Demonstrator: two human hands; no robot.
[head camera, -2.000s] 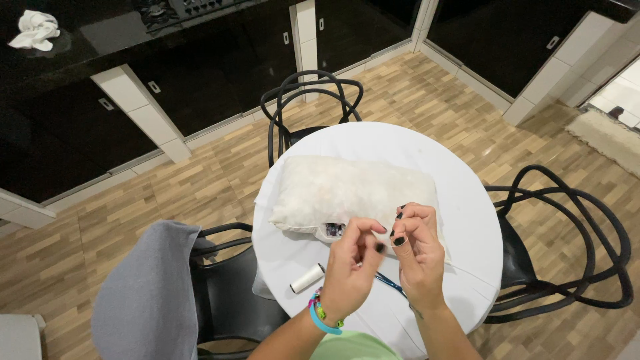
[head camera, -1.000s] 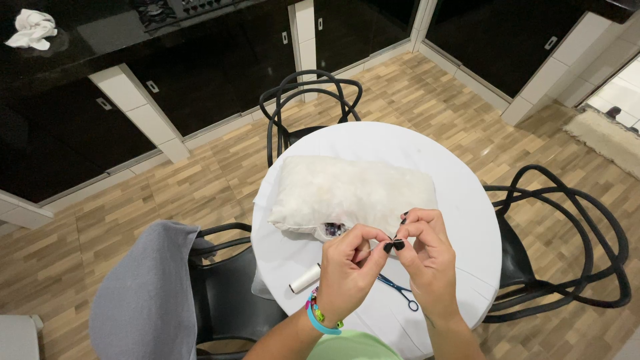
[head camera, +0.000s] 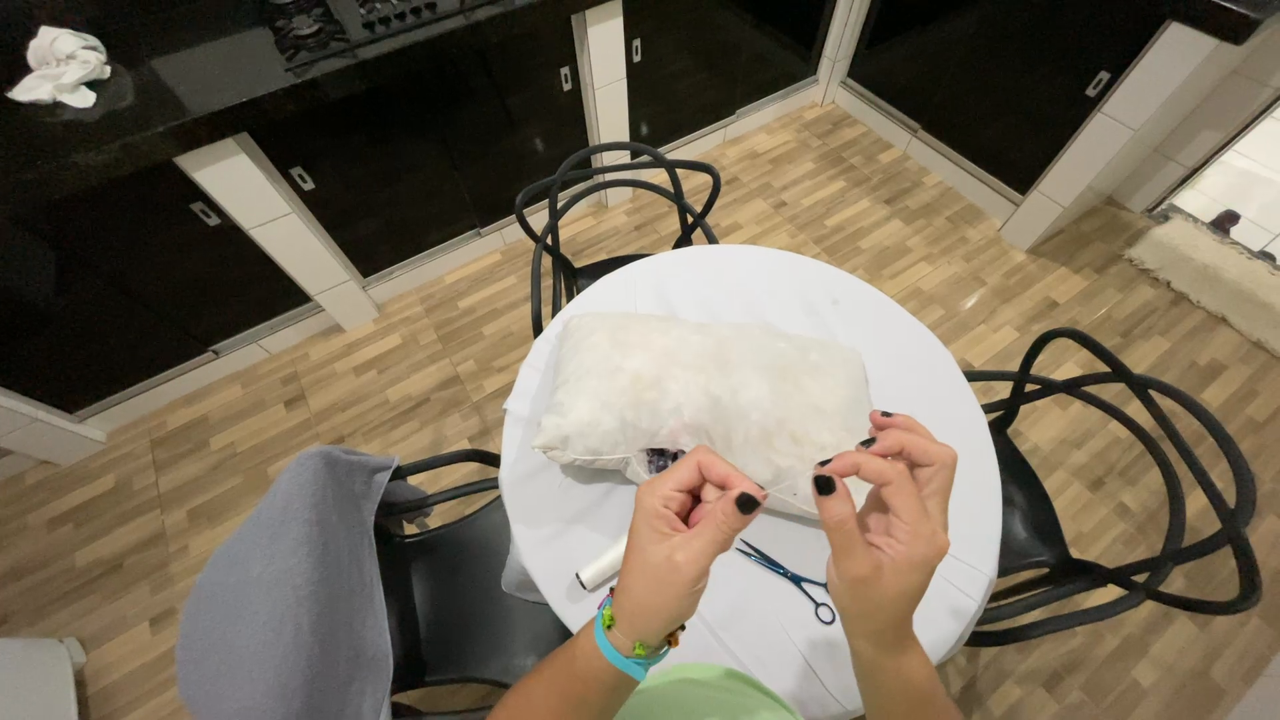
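A white pillow lies on the round table with a white cloth. Dark stuff shows through an opening in the pillow's near left edge. My left hand, with bracelets at the wrist, pinches thumb and forefinger together in front of the pillow; a thin thread seems to run from the fingertips toward the right. My right hand is raised beside it, thumb and forefinger slightly apart; whether it holds the thread or a needle cannot be made out. Blue scissors lie between the hands, and a white thread spool is left of my left wrist.
Black chairs stand behind the table, at its right and at its left, the left one with a grey cloth over it. A dark counter with a stove and a crumpled white cloth runs behind.
My hands were together at the fingertips one second ago and are now apart, with the right hand moved to the right. Pillow, spool and scissors stay in place.
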